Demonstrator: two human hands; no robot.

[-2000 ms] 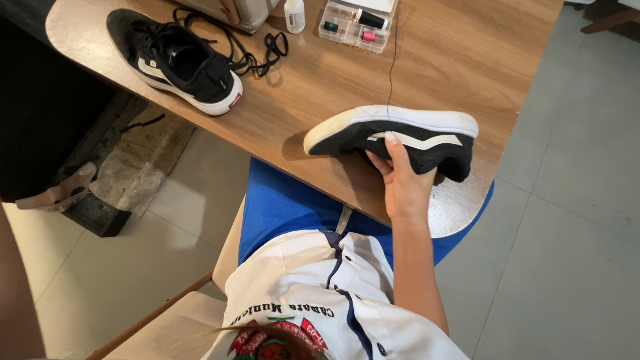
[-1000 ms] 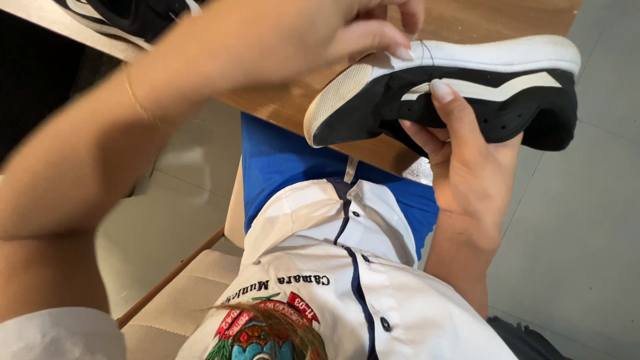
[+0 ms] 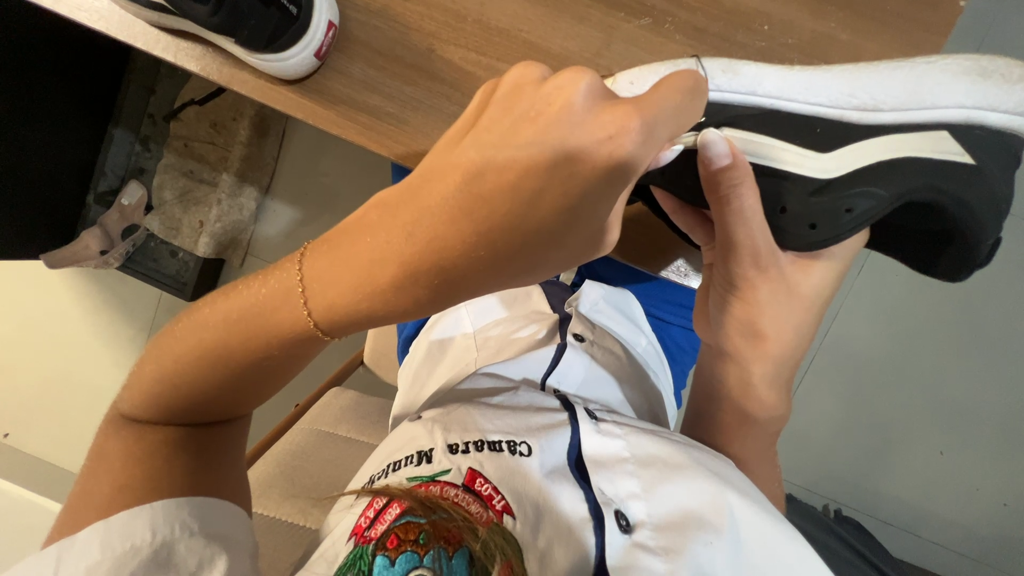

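Note:
My right hand [image 3: 748,200] holds a black sneaker [image 3: 888,128] from below, its thumb pressed on the white side stripe. The shoe lies on its side in the hand, with its white sole edge toward the top of the view. A dark thread [image 3: 702,67] makes a small loop over the sole edge, close to the left index fingertip. My left hand [image 3: 576,136] reaches across from the left, fingers curled against the shoe near the right thumb. It covers the toe part, and what lies between its fingertips is hidden.
Another black sneaker [image 3: 300,48] with a white sole stands on the wooden table [image 3: 416,72] at top left. Below the table, at left, are a clear sandal [image 3: 116,232] and a stained cloth [image 3: 212,160]. A beige padded chair [image 3: 320,456] stands beside me.
Two seconds ago only my right hand was at the sneaker. My left hand has since come in from the left and moved lower, against the shoe's side. The view has moved closer to the held shoe.

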